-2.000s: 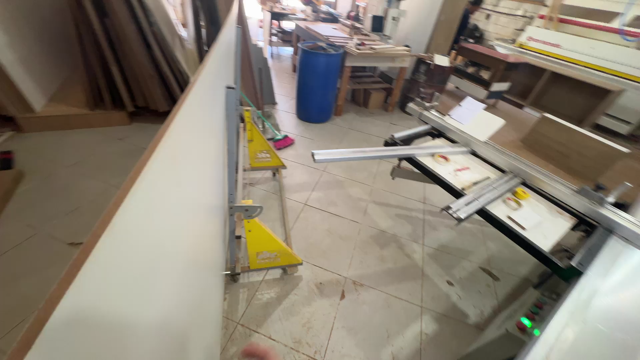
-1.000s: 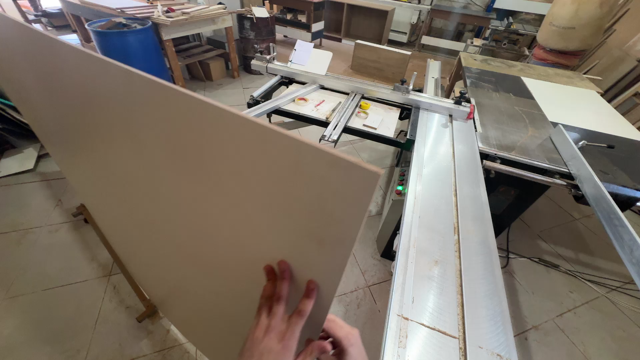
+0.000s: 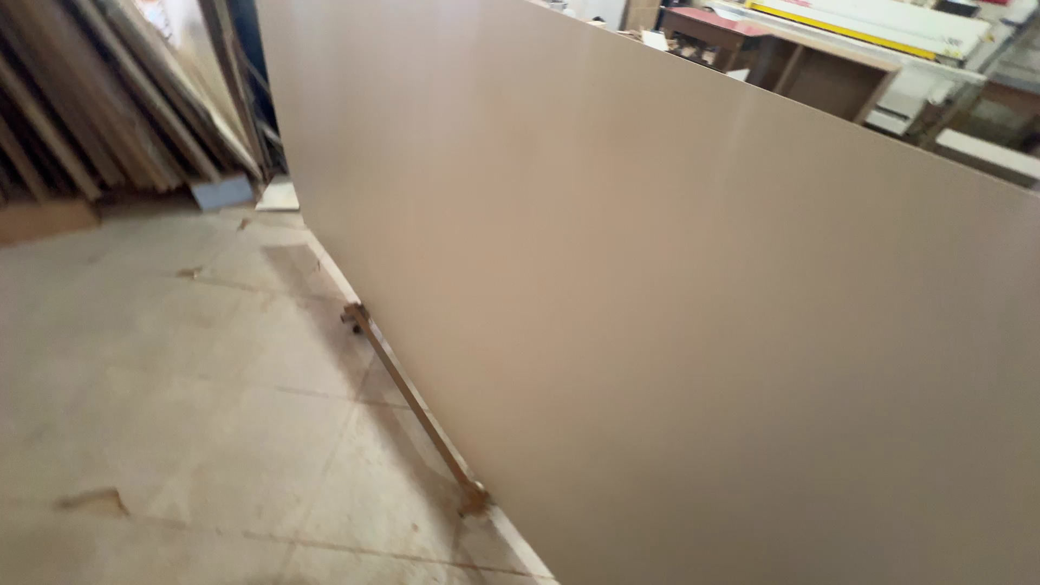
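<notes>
A large, smooth beige board panel stands on edge and fills the middle and right of the head view. Its lower edge runs from the upper left down to the bottom centre. A low wooden cart frame with a caster at its far end shows along that edge, beneath the panel. Neither my left hand nor my right hand is in the picture, so what they hold or touch cannot be seen.
Many boards lean together at the upper left. The tiled floor bears a few scraps. Beyond the panel's top edge stand a brown wooden cabinet and a white machine with a yellow strip.
The view has swung left, away from the sliding table saw. Both hands, seen at the panel's edge a second ago, have left the picture. The panel now covers the saw's place in view.
</notes>
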